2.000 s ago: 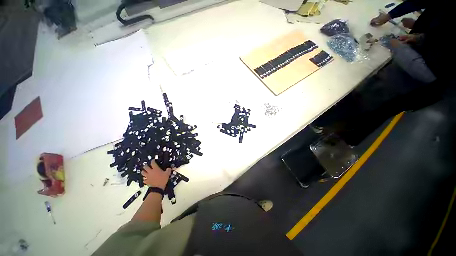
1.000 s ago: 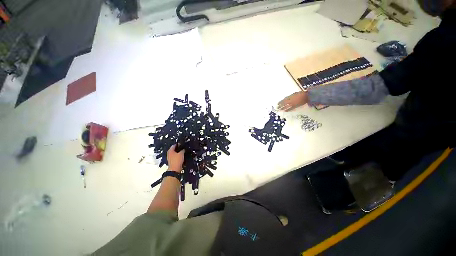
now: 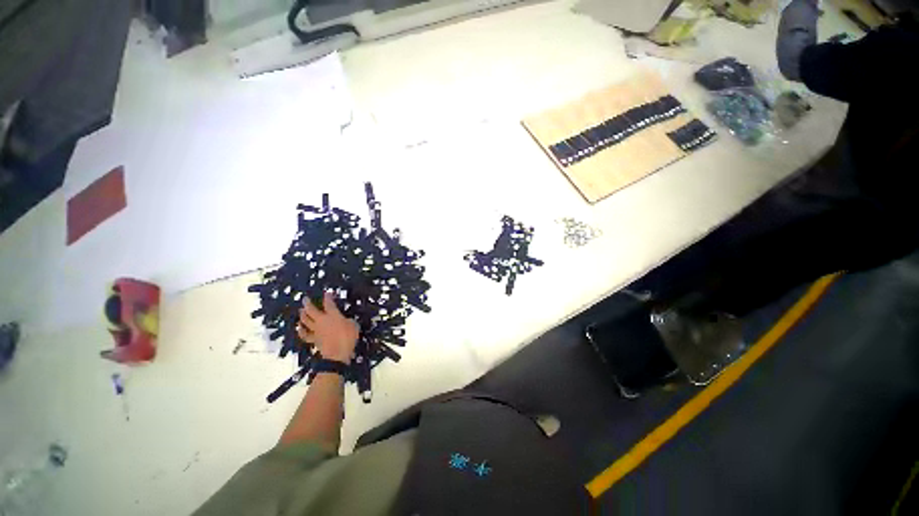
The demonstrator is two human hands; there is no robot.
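A large heap of black strap tabs with silvery-white spots [image 3: 353, 262] lies on the white worktable. My left hand [image 3: 329, 333] rests palm down on the front part of this heap, fingers apart, with a dark band at the wrist. No tab shows held in it; what lies under the palm is hidden. A smaller pile of black tabs [image 3: 506, 254] lies to the right, with small loose silvery pieces [image 3: 578, 232] beside it. My right hand is not in view.
A tan board [image 3: 595, 185] with black tabs in rows lies further back, near plastic bags [image 3: 741, 113]. A red tape dispenser [image 3: 134, 320] and red-brown patch [image 3: 97, 206] are at left. Another person [image 3: 872, 141] is at right, by a stool [image 3: 633, 351].
My left hand has gone from a tab it seemed to pinch to lying spread on the heap. The other person's arm has drawn back from the smaller pile. The view has shifted.
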